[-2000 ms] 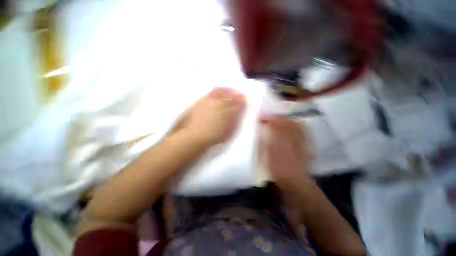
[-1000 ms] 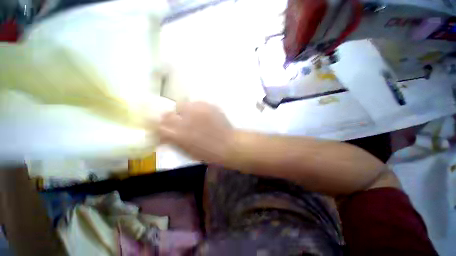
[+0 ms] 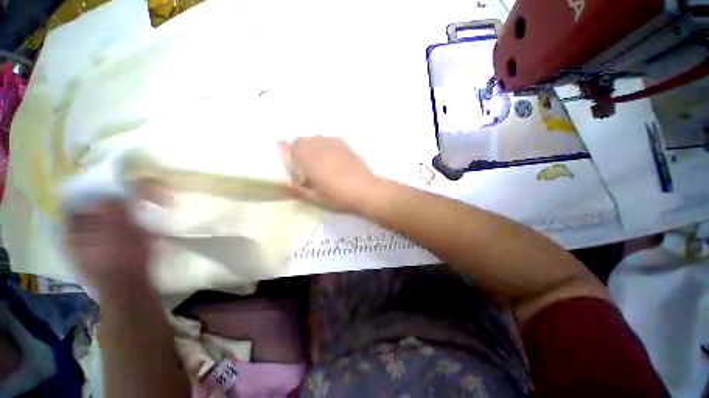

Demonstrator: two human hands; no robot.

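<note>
A large white to pale cream fabric panel [image 3: 210, 253] lies on the left part of the table, with its near edge hanging a little over the front edge. My right hand [image 3: 330, 172] pinches the right end of a yellowish fold or edge of it. My left hand [image 3: 113, 233] is blurred at the far left, over the cloth with a whitish bunched part at its fingers; its grip is not clear. The red sewing machine head [image 3: 579, 39] is at the upper right, its lit needle area [image 3: 491, 105] with no cloth under it.
Blue-green thread snips [image 3: 661, 159] lie on a white card [image 3: 622, 140] right of the needle. A printed ruler scale [image 3: 361, 247] runs along the front edge. Yellow tape [image 3: 167, 9] is at the top left. Pink cloth with a label [image 3: 268, 379] lies below; white pieces [image 3: 661, 288] hang at right.
The cloth raised at the left has come down flatter onto the table. My left hand has come into clear view at the left. My right hand stays near the cloth's edge. The view has shifted, showing more machine bed.
</note>
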